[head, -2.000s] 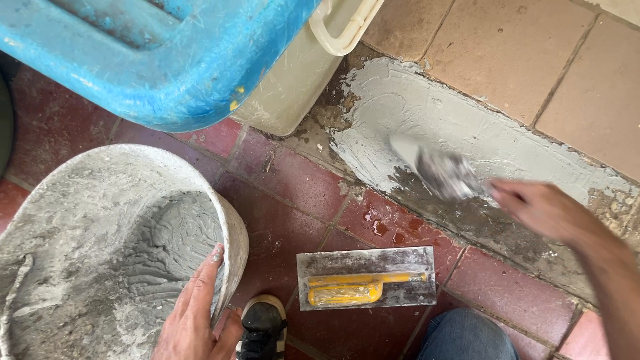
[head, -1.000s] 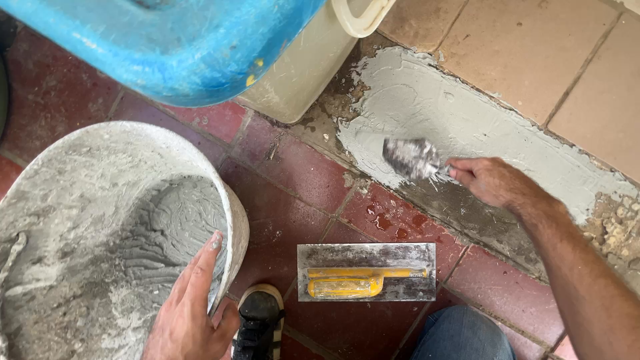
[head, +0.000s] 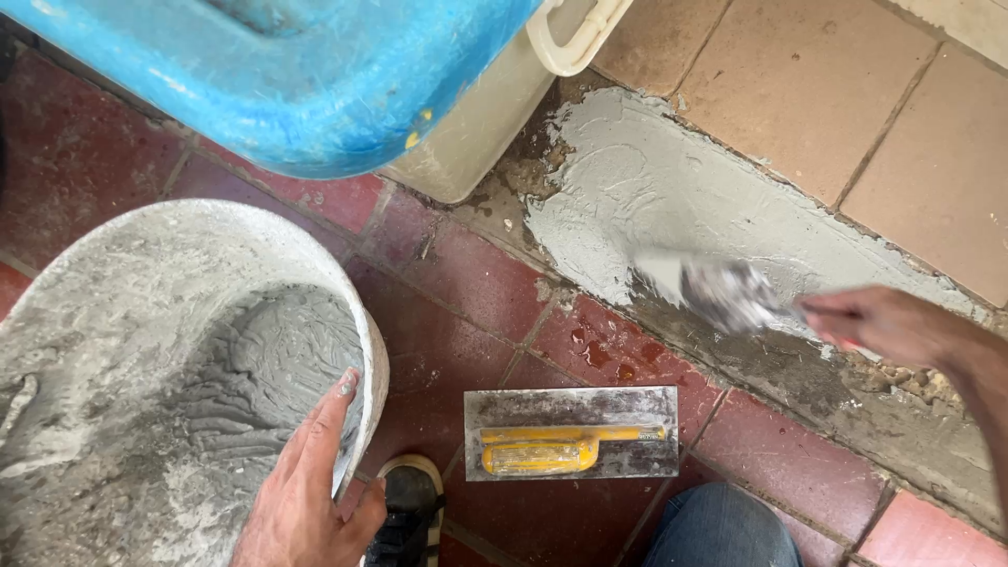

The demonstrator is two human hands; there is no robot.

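In my right hand (head: 874,323) is the handle of a pointing trowel (head: 728,295), its blade blurred and touching the layer of wet grey mortar (head: 669,189) on the bare strip of floor. The rim of a mortar-crusted bucket (head: 358,315) lies between the thumb and fingers of my left hand (head: 315,472); the fingers are inside it. Wet mortar (head: 283,362) fills the low side of the bucket. A steel finishing trowel with a yellow handle (head: 571,433) lies handle up on the red tiles between my hands.
A blue lid (head: 315,102) covers a cream plastic container (head: 480,142) with a white handle (head: 579,39) at the top. Tan tiles (head: 803,87) border the mortar strip. My shoe (head: 405,504) and knee (head: 720,531) show at the bottom, and water drops (head: 598,350) wet the red tiles (head: 465,276).
The pointing trowel has moved about over the lower edge of the mortar, held in my right hand throughout. My left hand has stayed at the bucket rim, and the yellow-handled trowel has not moved.
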